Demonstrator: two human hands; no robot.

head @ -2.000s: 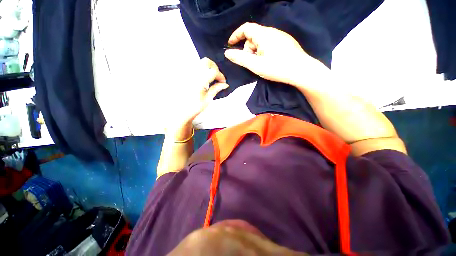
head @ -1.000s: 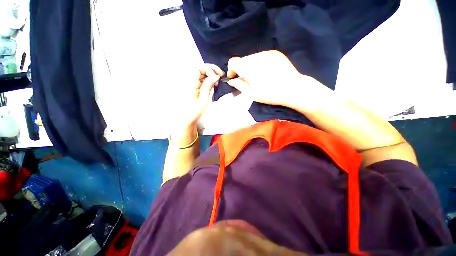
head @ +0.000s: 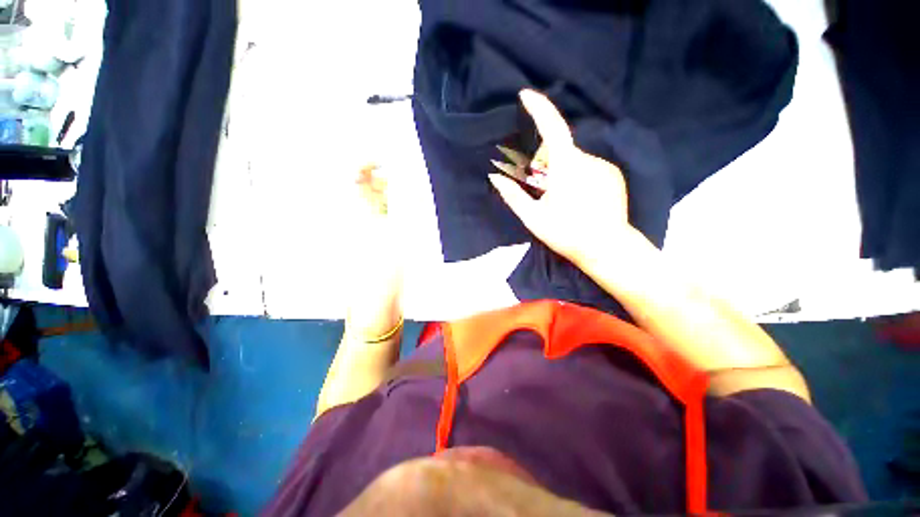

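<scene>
A dark navy garment lies on the white table, with a folded band at its upper left part. My right hand is over the garment and holds small metallic thread snips, their two pointed blades apart and pointing left. The thumb and a finger are spread around the snips. My left hand is left of the garment, not touching it. It is washed out against the white table, so its fingers are hard to make out; nothing shows in it.
A long narrow navy garment hangs over the table's front edge at left. Another dark garment lies at the right edge. A thin dark stick touches the worked garment's left side. Bottles and a dark-blue item stand at the far left.
My hands have moved apart: the left has gone left off the garment, the right up and right. The snips now show open in the right hand. The view has shifted.
</scene>
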